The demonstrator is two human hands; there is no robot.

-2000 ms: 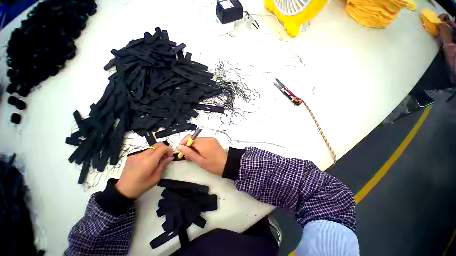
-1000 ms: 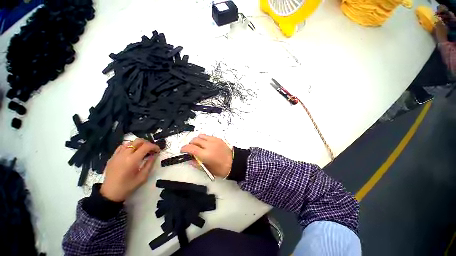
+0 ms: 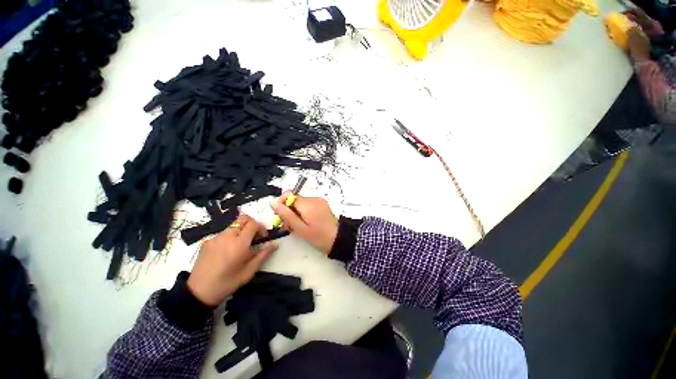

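Note:
My left hand (image 3: 231, 259) holds one end of a short black strip (image 3: 271, 235) just above the table's near part. My right hand (image 3: 311, 222) grips a slim pen-like tool (image 3: 289, 200), yellow with a grey upper end, tilted up; its fingers are close to the strip, and its lower tip is at the strip but too small to make out. A large heap of black strips (image 3: 215, 133) lies beyond my hands. A smaller pile of black strips (image 3: 268, 307) lies near my body, partly beside my left wrist.
Loose dark threads (image 3: 337, 137) lie right of the heap. Red-handled snips (image 3: 412, 138) with a cord (image 3: 458, 189) lie to the right. Small black pieces (image 3: 55, 66) are at upper left. A black box (image 3: 326, 24), yellow fan (image 3: 419, 33), yellow fabric (image 3: 535, 18) and another person's arm (image 3: 655, 83) are far off.
My left hand has moved right, back to the strip by my right hand. The tool in my right hand has turned from pointing down towards me to grey end up. The view has shifted slightly.

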